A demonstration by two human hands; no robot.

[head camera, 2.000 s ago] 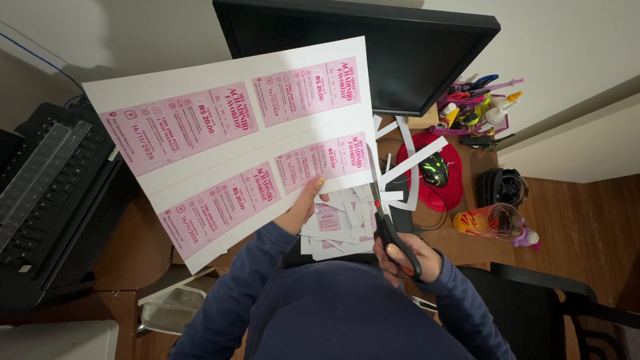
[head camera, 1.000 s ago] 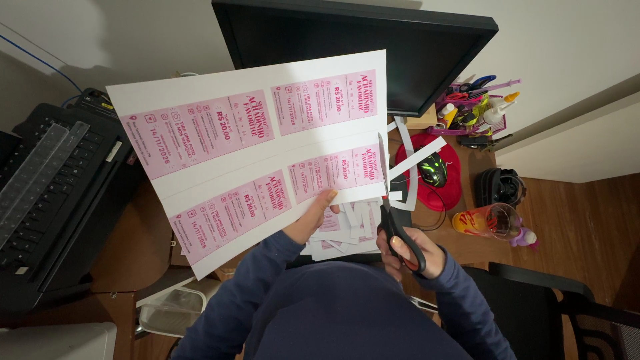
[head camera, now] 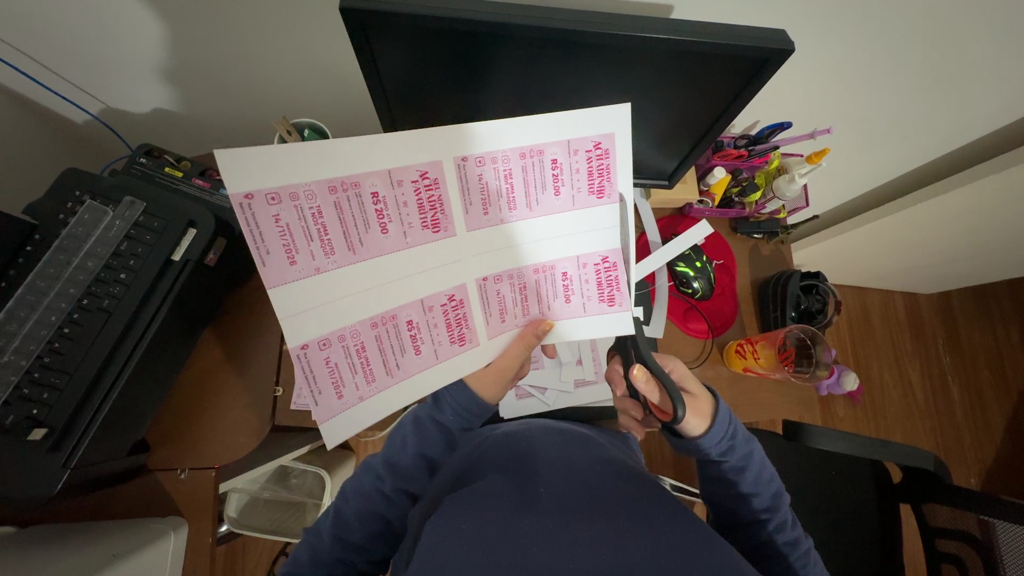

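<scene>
My left hand grips the lower edge of a white paper sheet printed with several pink cards that bear writing; the thumb lies on top. My right hand holds scissors with black handles, fingers in the loops. One blade rises along the sheet's right edge, partly behind the paper, with the sheet's right margin between or beside the blades; how wide they are apart is unclear. Under the hands lies a pile of cut paper pieces, partly hidden by the sheet. Narrow white strips lie right of the sheet.
A black monitor stands behind the sheet. To the right are a mouse on a red pad, a purple organizer, a plastic cup and a chair. A printer with a keyboard on it stands left.
The sheet has shifted to the right and down relative to the monitor. The left hand has moved right with it, and the scissors now stand lower along the sheet's right edge.
</scene>
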